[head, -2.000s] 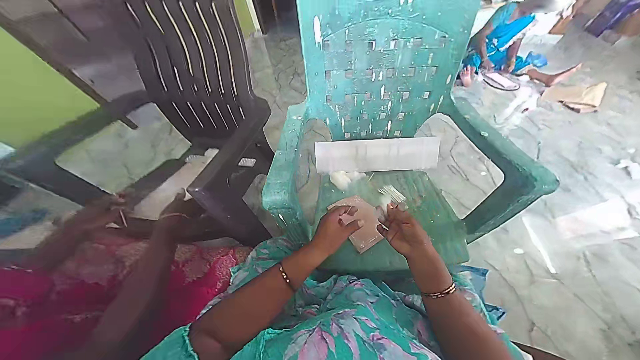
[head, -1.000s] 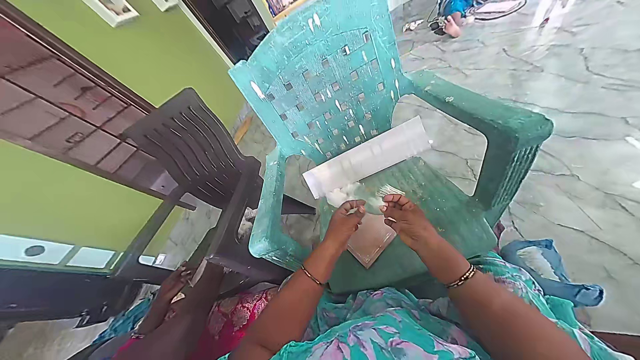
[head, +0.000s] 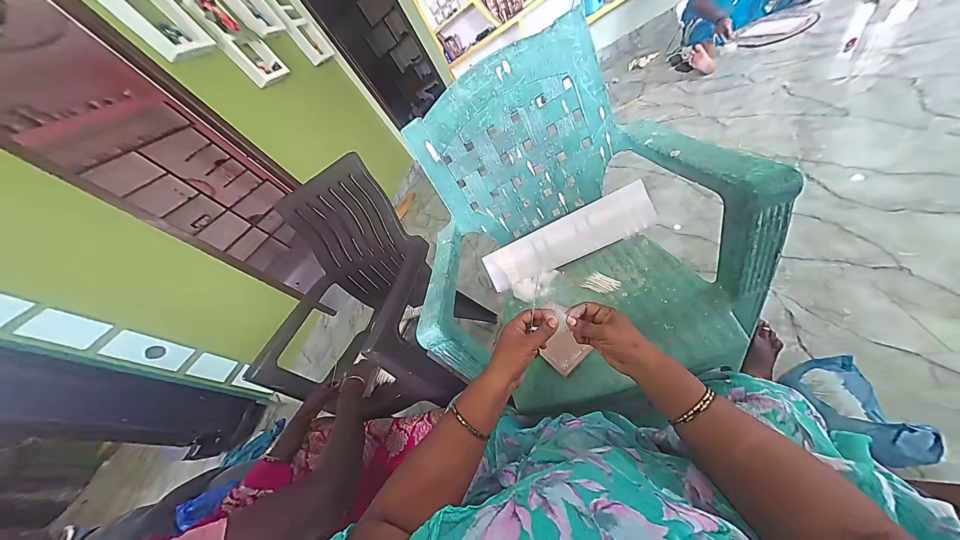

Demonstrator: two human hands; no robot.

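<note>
My left hand [head: 527, 339] pinches a thin stick [head: 534, 296], which stands up from its thumb and forefinger. My right hand [head: 602, 334] is close beside it with thumb and forefinger pinched together; whether something lies between them is too small to tell. Below both hands a flat square board [head: 561, 352] rests on the seat of a green plastic chair [head: 660, 315]. White cotton [head: 536, 285] lies just behind my left hand. A small pile of white cotton wicks [head: 601, 283] is behind my right hand. A rolled white sheet [head: 574, 234] lies across the back of the seat.
On the left a person's hands [head: 352, 386] work at a dark plastic chair [head: 360, 255]. Another person [head: 705, 37] sits on the floor at the top right. A blue cloth or bag [head: 862, 412] lies on the marbled floor, right of the green chair.
The view has swung strongly to the left. My hands, over the board two seconds ago, have come closer together above it. The wick pile now shows uncovered behind my right hand.
</note>
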